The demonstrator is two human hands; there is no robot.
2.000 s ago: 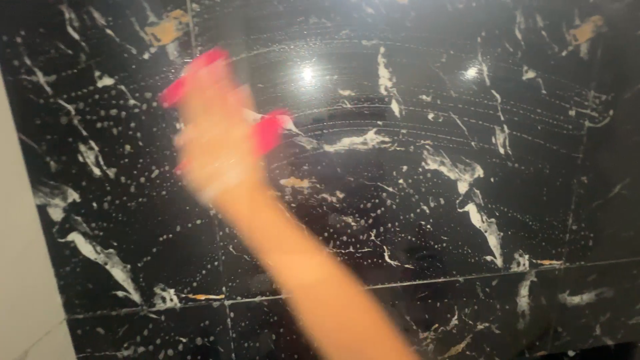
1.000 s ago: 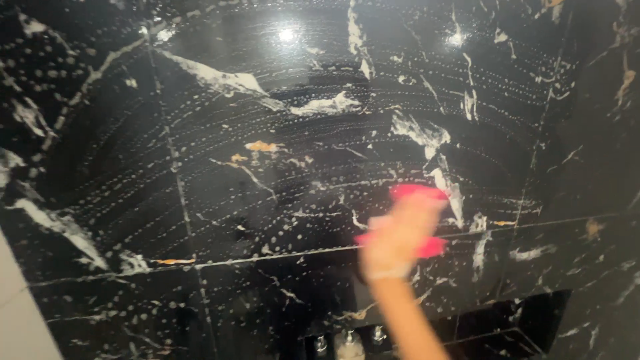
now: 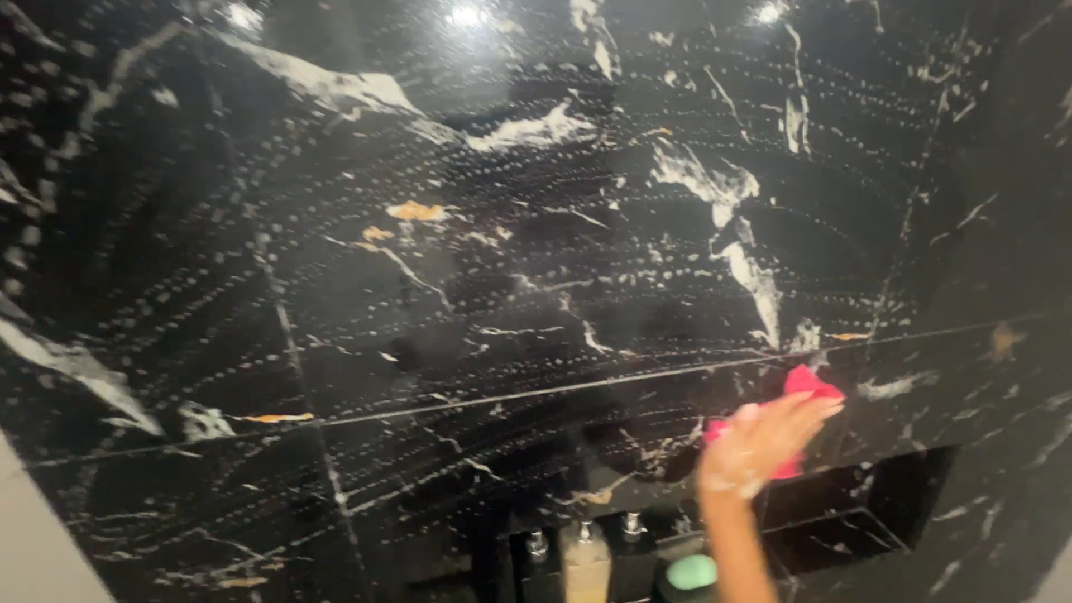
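Observation:
At the lower right of the head view, my right hand [image 3: 754,444] presses a bright pink cloth [image 3: 811,383] flat on a black marble-look wall tile [image 3: 553,360]. Parts of the cloth stick out past the fingertips and below the palm. White suds cling to the back of the hand and the wrist. Curved rows of small foam dots run across the dark tile, among its white and orange veins. My left hand does not appear.
Below the hand, a recessed wall niche [image 3: 909,494] holds a pale pump bottle [image 3: 586,565], dark pump bottles [image 3: 538,548] and a mint-green rounded object [image 3: 692,572]. A light-coloured wall edge [image 3: 42,544] stands at the lower left.
My right hand has travelled with the pink cloth from the upper left of the tile to the lower right, now just below the horizontal joint. The view has shifted, showing more of the niche.

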